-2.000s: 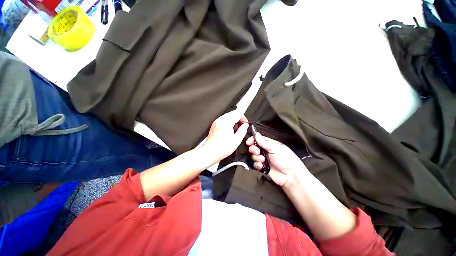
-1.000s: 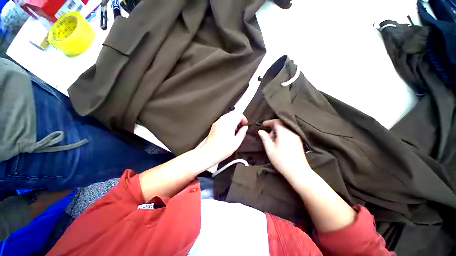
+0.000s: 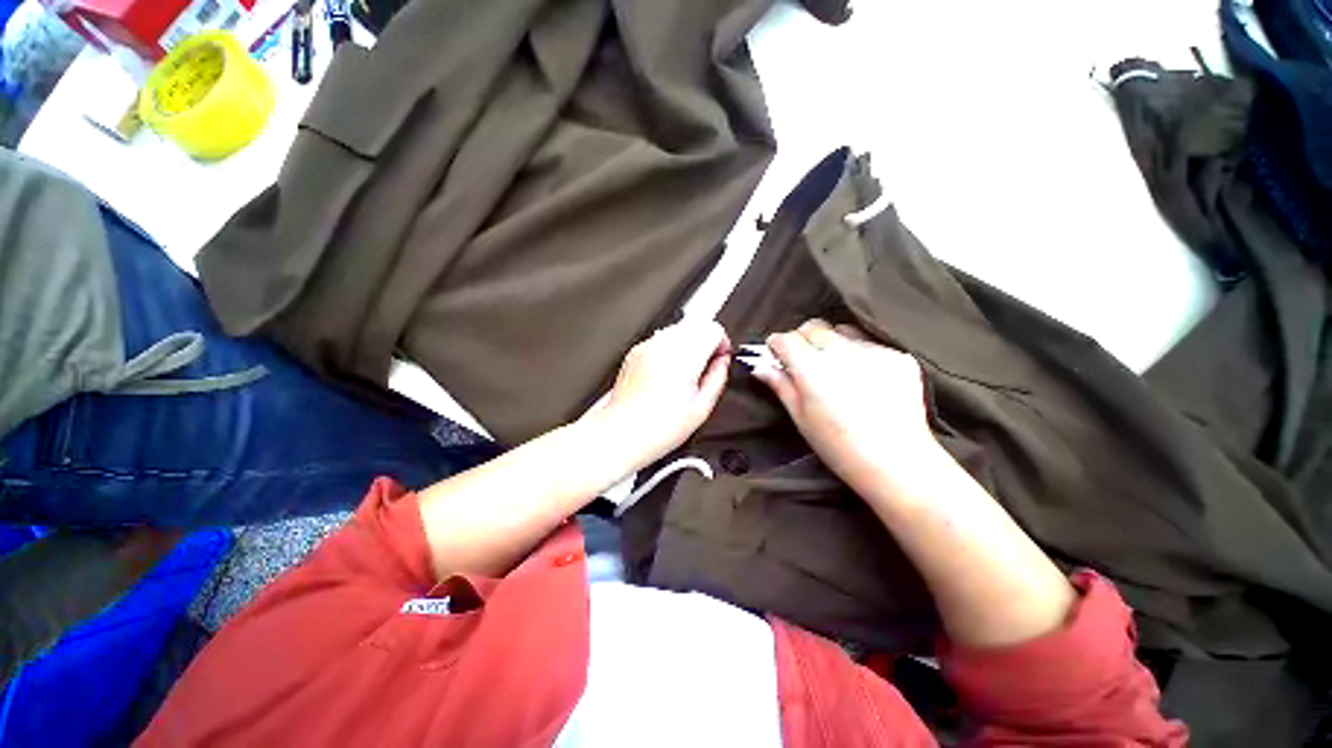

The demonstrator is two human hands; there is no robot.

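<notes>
Dark brown trousers [image 3: 1008,395] lie across the table edge and my lap, with an off-white drawstring [image 3: 668,479] and a dark round button [image 3: 735,462] at the waist. My left hand [image 3: 675,383] pinches the cloth between thumb and fingertips. My right hand [image 3: 843,383] is just right of it, fingers closed around small silvery snips [image 3: 755,355]. The snips' tips point left at my left fingertips. Their handle is hidden in my right hand.
Other brown trousers lie on the white table [image 3: 964,132] at left [image 3: 541,249] and far right [image 3: 1183,132]. A yellow tape roll [image 3: 206,95], red box [image 3: 132,22] and black markers are at upper left. A person in jeans [image 3: 219,395] sits at left.
My right hand has shifted and turned over, and the silvery tips now show at my left fingertips. The waistband has moved slightly. My left hand has stayed nearly in place.
</notes>
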